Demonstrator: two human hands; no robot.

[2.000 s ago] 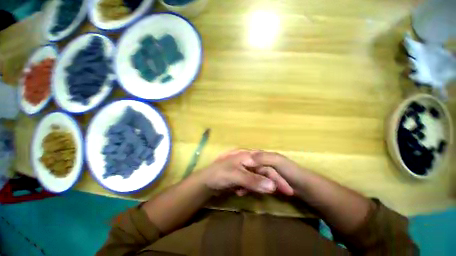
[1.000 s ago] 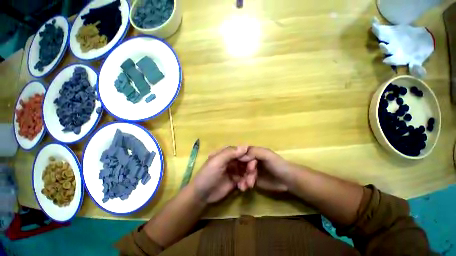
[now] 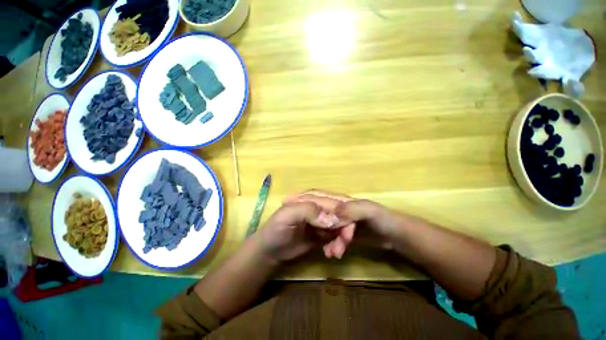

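Observation:
My left hand and my right hand are bare and folded loosely together at the table's near edge, fingers curled, thumbs meeting. No piece shows in them; the inside of the fold is partly hidden. A slim green pointed tool lies just beyond my left wrist. A thin wooden stick lies beside the plates. The nearest plate holds grey flat pieces; the plate behind it holds green-teal slabs.
More plates at left hold yellow-mustard, orange, dark blue-grey and dark teal pieces. A far plate has black bars and yellow pieces. At right are a cream bowl of black round pieces and crumpled white gloves.
My hands stay folded together at the same place; their fingers and thumbs have shifted a little. The view has tilted and moved slightly. The plates and bowl show no change in their contents.

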